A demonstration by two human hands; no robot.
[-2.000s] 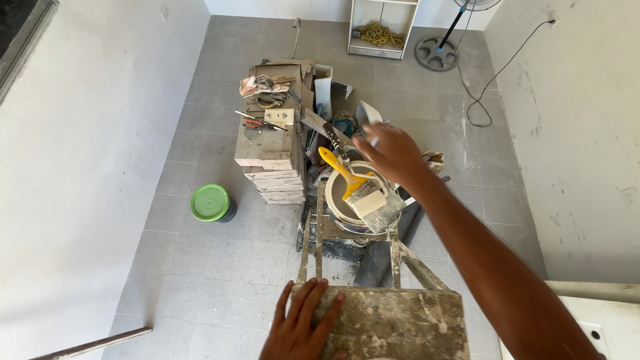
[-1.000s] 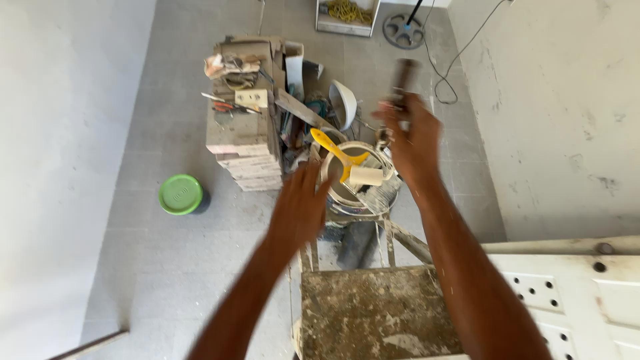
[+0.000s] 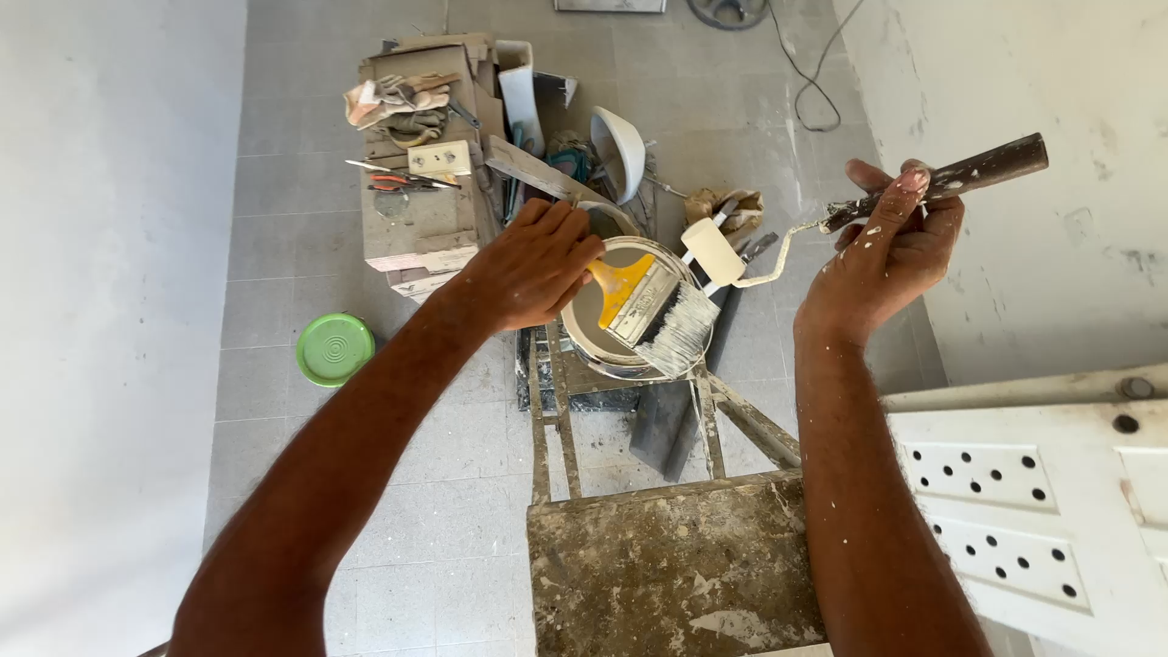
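My left hand point(image 3: 538, 265) is closed on the yellow handle of a wide paintbrush point(image 3: 625, 297), whose paint-covered bristles lie over the right rim of a paint bucket point(image 3: 584, 342). In my right hand point(image 3: 894, 237), off to the right of the bucket, is a small paint roller by its dark, paint-spotted handle point(image 3: 990, 172). The cream roller head point(image 3: 713, 253) points left, just beyond the bucket's upper right rim. Below the bucket, the paint-stained wooden top of a stepladder point(image 3: 675, 566) is nearest to me.
A stack of boxes point(image 3: 401, 219) at the left bears gloves point(image 3: 401, 100), pliers point(image 3: 401, 182) and a socket plate point(image 3: 440, 159). A green-lidded bucket point(image 3: 335, 349) stands on the tiled floor. White panels with dark holes point(image 3: 985, 474) lean at the right; a white basin point(image 3: 618, 153) lies beyond the bucket.
My left hand has gone from the ladder top to the brush handle. My right hand has lifted the roller, whose head lay over the bucket, out to the right.
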